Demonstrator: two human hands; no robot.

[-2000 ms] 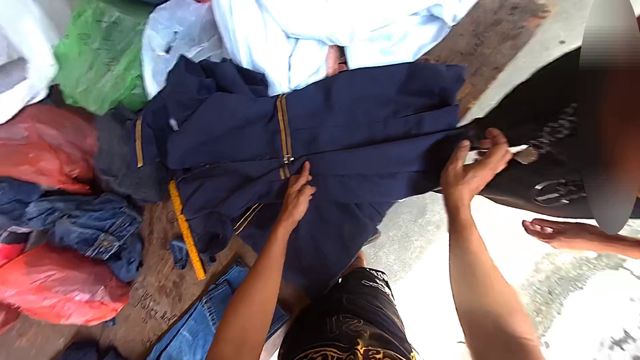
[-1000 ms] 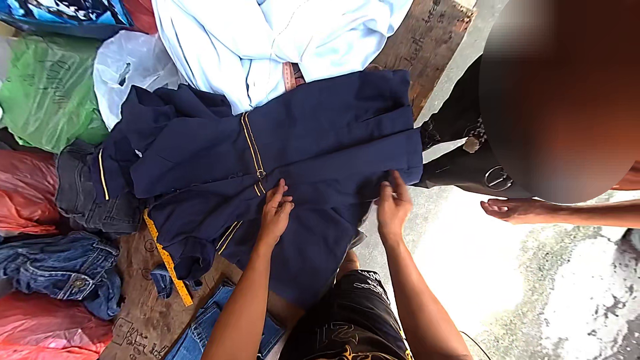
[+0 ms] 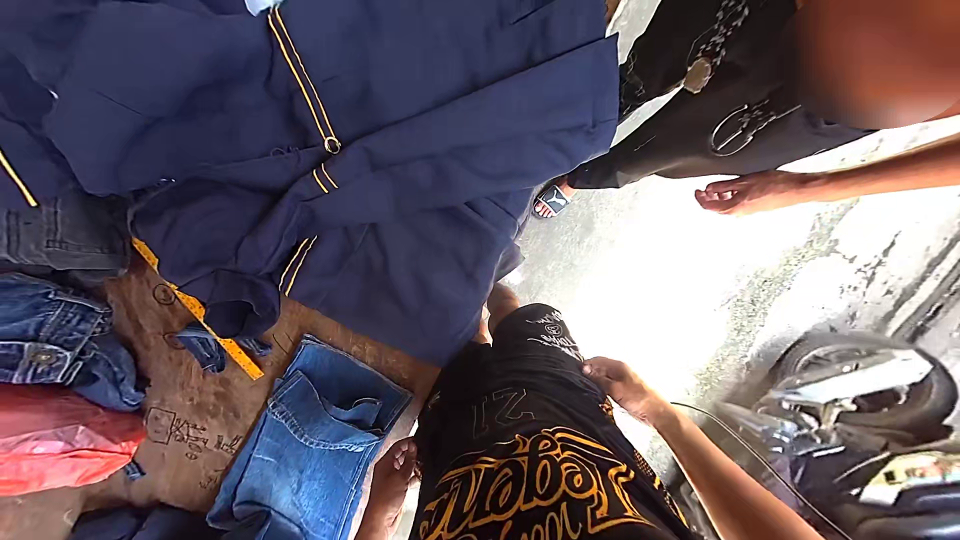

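Observation:
A dark navy garment (image 3: 420, 150) with double yellow stripes and a small ring at its waist lies spread over the wooden table. My left hand (image 3: 394, 476) hangs low beside my black printed shorts (image 3: 540, 450), near folded blue jeans (image 3: 322, 442); its fingers are loosely curled and nothing shows in them. On the other side of the shorts, my right hand (image 3: 619, 384) rests its fingertips at the fabric's edge, holding no separate thing that I can see. A yellow ruler (image 3: 196, 307) lies partly under a sleeve-like part of the garment.
The brown wooden tabletop (image 3: 169, 375) bears pen markings. Blue jeans (image 3: 52, 337), grey jeans (image 3: 67, 232) and a red plastic bag (image 3: 67, 439) crowd its left side. Across the table's end stands another person in dark clothes (image 3: 675, 135), one hand (image 3: 739, 193) lowered. A motorcycle wheel (image 3: 862, 382) is at right.
Both my hands have left the navy garment, where they lay one second ago, and are down beside my shorts. The view has shifted closer over the garment.

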